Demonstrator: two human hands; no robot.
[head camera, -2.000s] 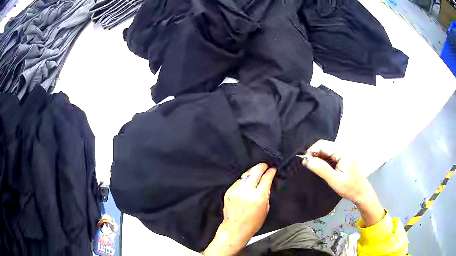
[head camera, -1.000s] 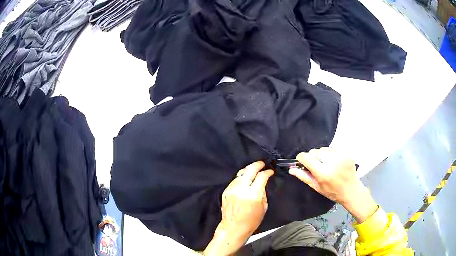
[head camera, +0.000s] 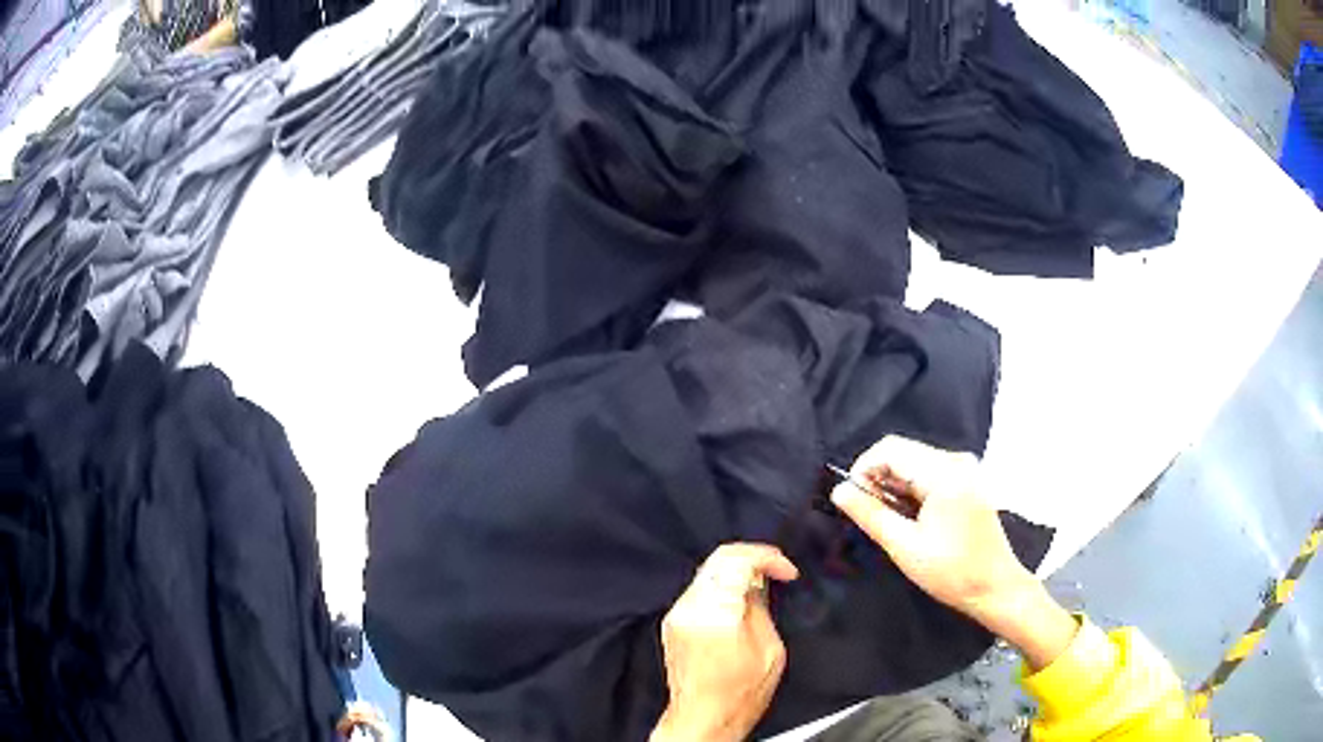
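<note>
A black garment (head camera: 537, 507) lies bunched on the white table in front of me. My left hand (head camera: 730, 638) is on the garment, its fingers bent and pinching a bit of the black cloth. My right hand (head camera: 936, 529) is just right of it over the cloth, its fingers closed around small thread snips (head camera: 839, 471); only a silvery tip shows, pointing left. The tip is a little apart from my left fingertips. Any thread end is too small to see.
A loose heap of black garments (head camera: 784, 174) lies beyond the work. A black stack (head camera: 160, 565) is at the left, with a partly hidden phone (head camera: 366, 710) beside it. Grey garments (head camera: 160, 218) lie at the far left. A blue bin (head camera: 1306, 131) stands at the far right.
The view has tilted up slightly. The snips' blades, at the left fingertips one second ago, are now drawn away. My left fingers have curled in more, and the cloth folds have shifted.
</note>
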